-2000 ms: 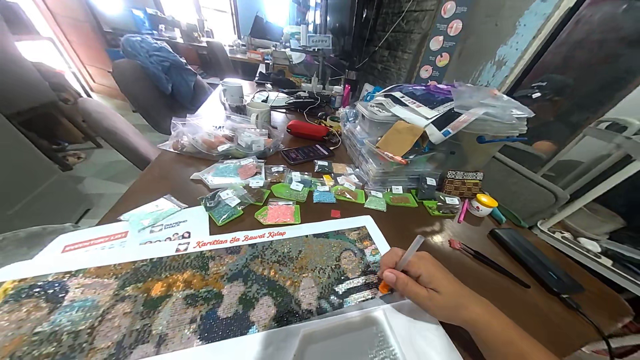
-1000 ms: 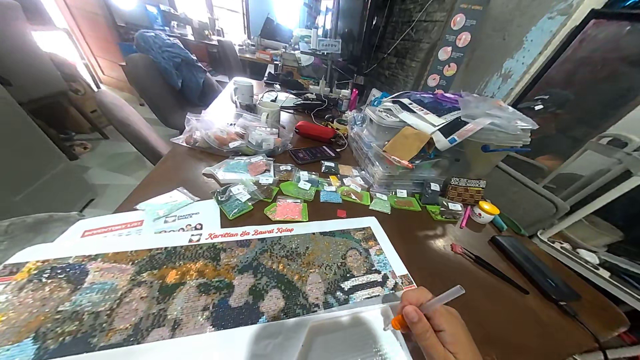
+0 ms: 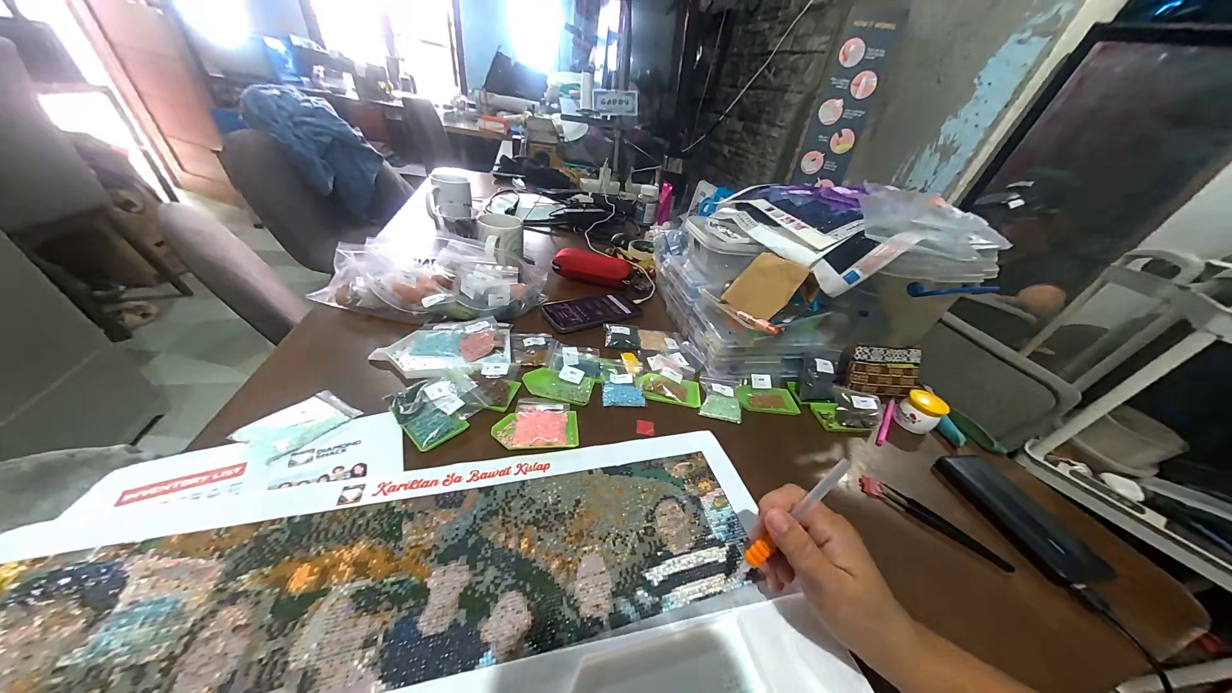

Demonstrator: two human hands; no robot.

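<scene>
My right hand point(image 3: 818, 549) pinches a diamond-painting pen point(image 3: 804, 505) with a clear barrel and an orange grip. Its tip points down at the right border of a diamond-painting canvas point(image 3: 462, 568), which is largely covered with small shiny drills in many colours. Just below the picture, a shallow translucent tray point(image 3: 664, 659) lies at the bottom edge of the view. Green trays with bags of drills stand behind the canvas, among them a bag of pink drills point(image 3: 541, 427) and a bag of blue drills point(image 3: 624, 391). My left hand is not in view.
Black tweezers point(image 3: 948, 527) and a black power bank point(image 3: 1025, 520) with a cable lie at right. Farther back are stacked plastic boxes point(image 3: 731, 327), a phone point(image 3: 590, 312), a red case point(image 3: 592, 267), mugs point(image 3: 449, 197) and a large clear bag point(image 3: 423, 284). Printed papers point(image 3: 221, 481) overlap at left.
My right hand with the pen has moved from over the translucent tray, where it was one second ago, up to the right border of the canvas.
</scene>
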